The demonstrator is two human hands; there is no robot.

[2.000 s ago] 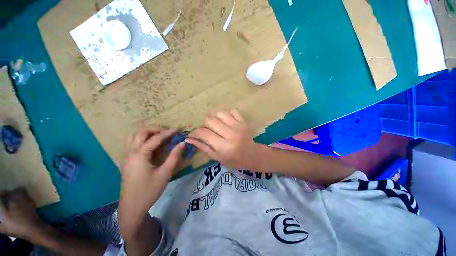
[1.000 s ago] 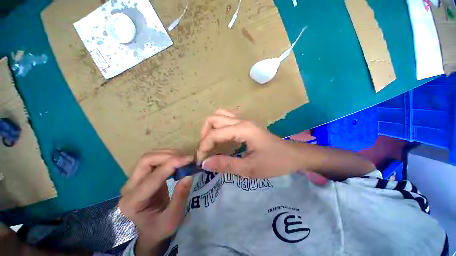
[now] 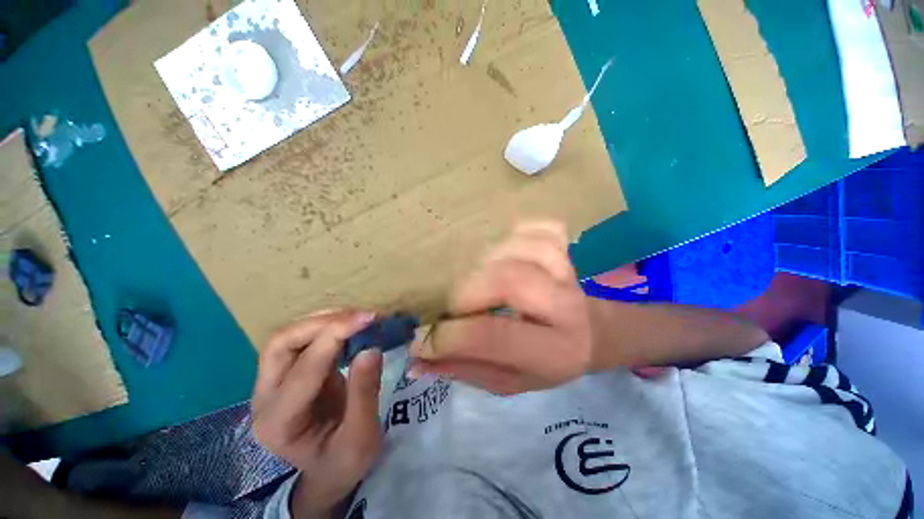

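Note:
A dark-blue piece [image 3: 380, 338] is between the thumb and fingers of my left hand [image 3: 322, 390], over the mat's near edge. My right hand [image 3: 517, 314] is blurred just right of the piece, fingers curled and thumb low; whether it grips the piece or its loop is unclear. The cardboard mat [image 3: 405, 182] lies under and beyond my hands. A white glue bottle [image 3: 533, 149] with a thin nozzle lies on its right part. A white round cap or dish [image 3: 249, 71] sits on a stained white square [image 3: 208, 117] at the far left.
Two loose tips [image 3: 472, 39] lie at the mat's far side. Another dark-blue piece [image 3: 145, 337] lies on the green bench at left, beside a neighbour's cardboard [image 3: 76, 350] bearing one more. A cardboard strip [image 3: 755, 91] lies at right; blue bins [image 3: 719, 258] stand below the bench edge.
Both hands have come nearer my body with the piece since two seconds ago. In the last second my right hand has moved slightly right, its fingers away from the piece's end. The neighbour's hand has left the cardboard.

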